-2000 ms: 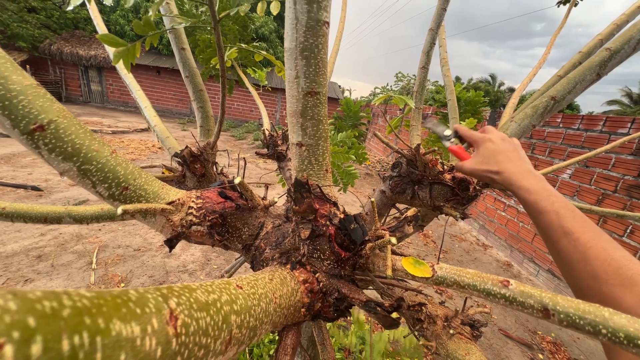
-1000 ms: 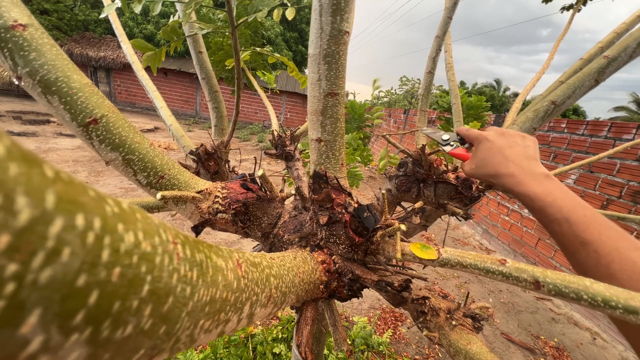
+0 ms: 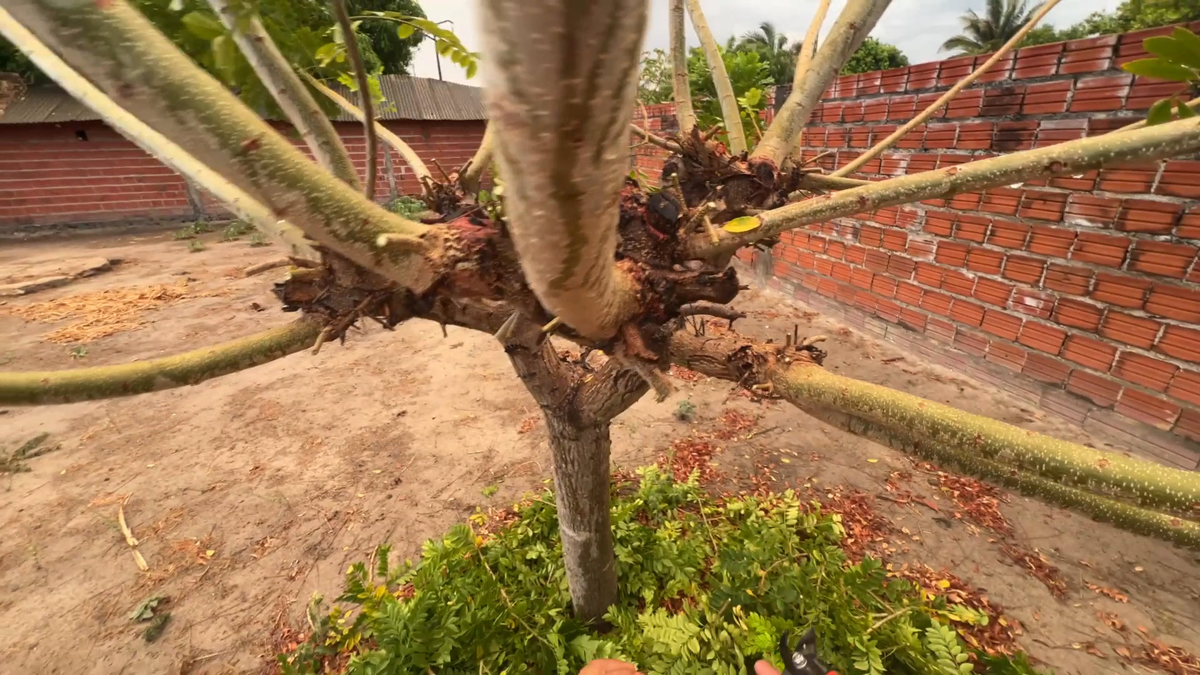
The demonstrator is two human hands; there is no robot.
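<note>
At the bottom edge, the dark head of the pruning shears point(image 3: 803, 654) shows beside a sliver of my right hand point(image 3: 767, 667), which holds them; the handles are out of frame. A small part of my left hand point(image 3: 609, 667) shows to its left, too little to tell its pose. Both are low in front of the tree trunk point(image 3: 581, 506), over cut leafy green branches point(image 3: 712, 572) heaped around its base. Above, the rough, dark pruned crown point(image 3: 469, 258) bears thick speckled limbs, one rising close to the camera. A yellow leaf point(image 3: 742, 224) rests on a right-hand limb.
A red hollow-brick wall point(image 3: 1050, 244) runs along the right, and a low brick building point(image 3: 84, 169) with a corrugated roof stands behind on the left. Long limbs point(image 3: 975, 441) reach out sideways at mid height. Dry reddish leaves point(image 3: 694, 459) lie on the sandy ground.
My right hand, earlier raised with the red-handled shears at the right-hand stub of the crown, is now down at the bottom edge. My left hand has come partly into view. The view has tilted down and shifted.
</note>
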